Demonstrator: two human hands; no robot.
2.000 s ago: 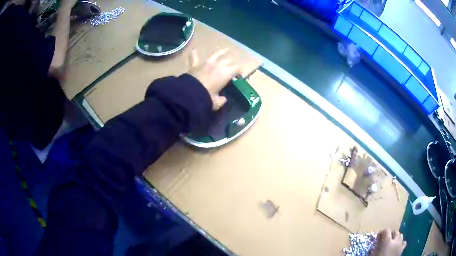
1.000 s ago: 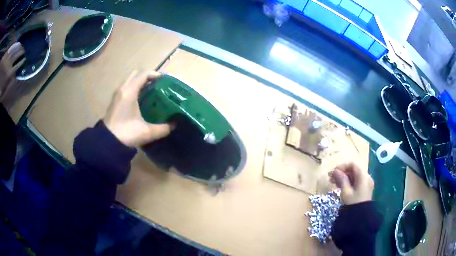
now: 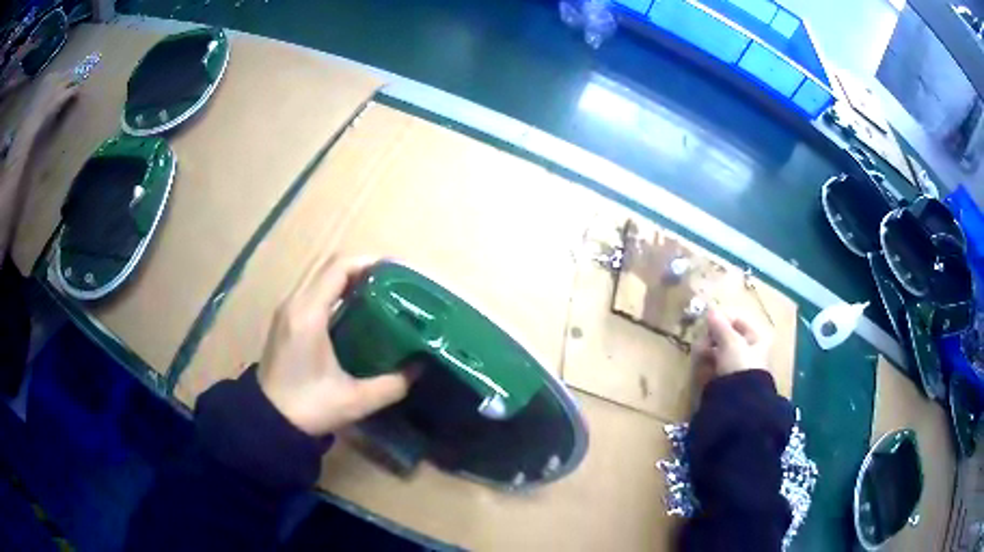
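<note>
My left hand (image 3: 324,361) grips the raised glossy green end of a housing (image 3: 459,340), thumb in its dark centre panel. The housing is tilted over the cardboard, its silver rim towards the right; small silver fittings show near its edge. My right hand (image 3: 734,343) is at the right edge of the stained brown holder (image 3: 656,278), fingertips together by a whitish bit; whether they pinch a fitting cannot be told. The holder lies on a small cardboard pad (image 3: 604,350). A pile of silver fittings (image 3: 798,474) is partly hidden under my right forearm.
Housings lie at left (image 3: 113,216) and upper left (image 3: 178,78), another at lower right (image 3: 890,487). A white roll-like item (image 3: 838,323) lies on the green surface. Dark covers (image 3: 912,250) stack far right. Blue bins (image 3: 745,43) stand across the bench. Another person's arm (image 3: 32,151) reaches in at left.
My left hand and the gripped housing have moved right and down in view. My right hand has moved from beside the fittings pile up to the holder. A housing now lies at left.
</note>
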